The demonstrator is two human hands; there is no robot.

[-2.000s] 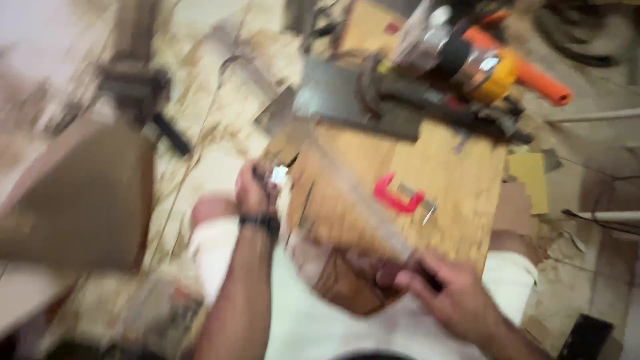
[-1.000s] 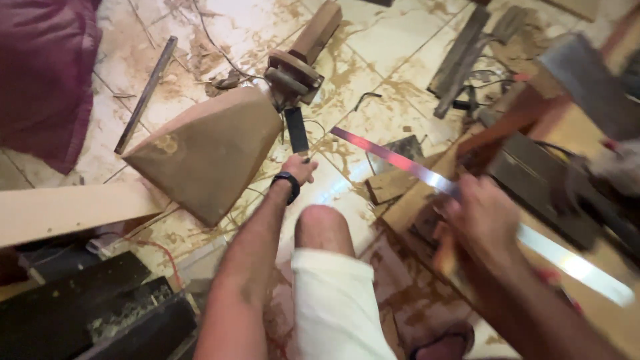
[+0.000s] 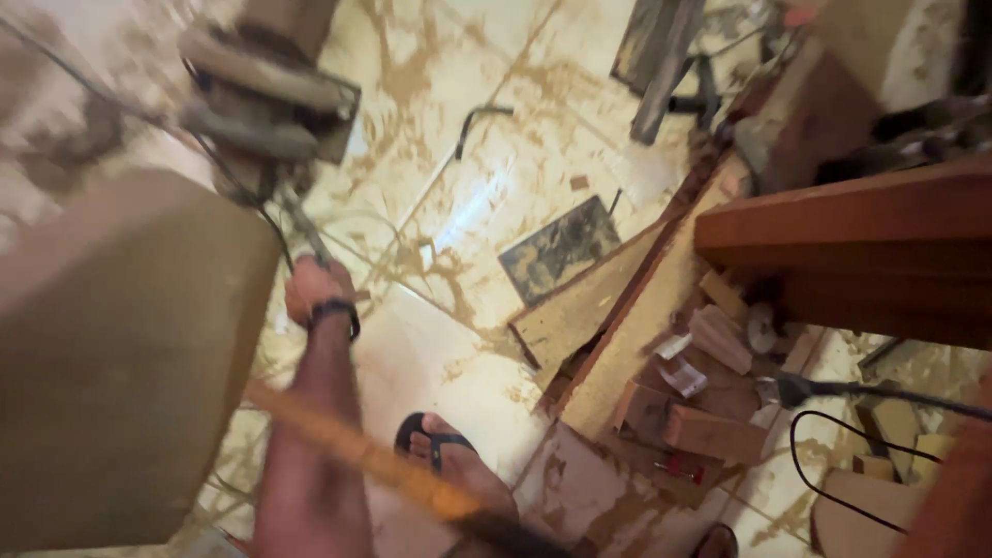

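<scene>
My left hand (image 3: 314, 287), with a black band at its wrist, is closed around the near end of a narrow grey handle (image 3: 306, 225). Beyond it lies a blurred clamp-like device (image 3: 263, 108) with a wooden piece (image 3: 291, 27). A large tapered brown block (image 3: 132, 349) stands just left of the hand. A long, thin orange-brown strip (image 3: 364, 449), strongly blurred, crosses over my left forearm toward the bottom edge. My right hand cannot be made out; whether it holds the strip is hidden.
Shavings cover the tiled floor. A hex key (image 3: 469, 124) and a dark plate (image 3: 562, 248) lie ahead. At right are a wooden board (image 3: 620, 341), wood offcuts (image 3: 713, 430), a reddish wooden beam (image 3: 837, 225) and a black cable (image 3: 806, 473). My sandalled foot (image 3: 446, 449) is below.
The view has swung left and down from the work board to the floor. My left hand has left that board. My right hand, holding a long shiny metal strip one second ago, is no longer discernible.
</scene>
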